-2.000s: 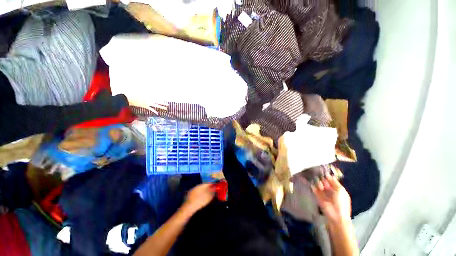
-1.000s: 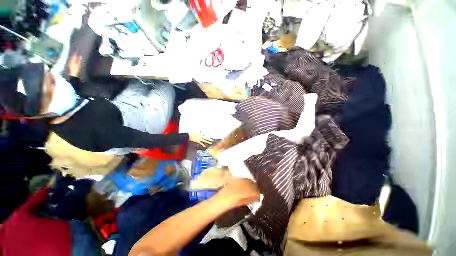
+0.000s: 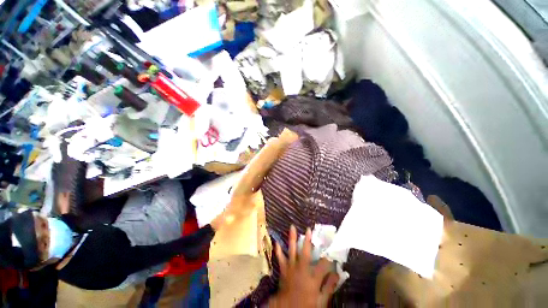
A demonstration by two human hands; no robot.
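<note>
The brown striped cut-piece bundle (image 3: 336, 174) lies in front of me in the middle of the head view. My left hand (image 3: 303, 274) is at the bottom centre, fingers spread, on the bundle's near part beside a crumpled white strip (image 3: 324, 240). A white paper sheet (image 3: 390, 222) lies over the bundle's right side. Brown dotted paper (image 3: 237, 240) stands along the bundle's left side, and another brown dotted sheet (image 3: 481, 264) is at the lower right. My right hand is not in view.
A person in a black top (image 3: 102, 255) sits at the left, arm reaching towards the brown paper. Behind is a white table (image 3: 180, 156) with red scissors (image 3: 208, 137) and dark thread cones (image 3: 129, 97). Dark cloth (image 3: 468, 201) lies along the pale curved wall (image 3: 444, 108) at right.
The view has swung, bringing more of the table in. The striped bundle now lies spread before me with white paper on it. My right hand has left the view; the blue crate no longer shows.
</note>
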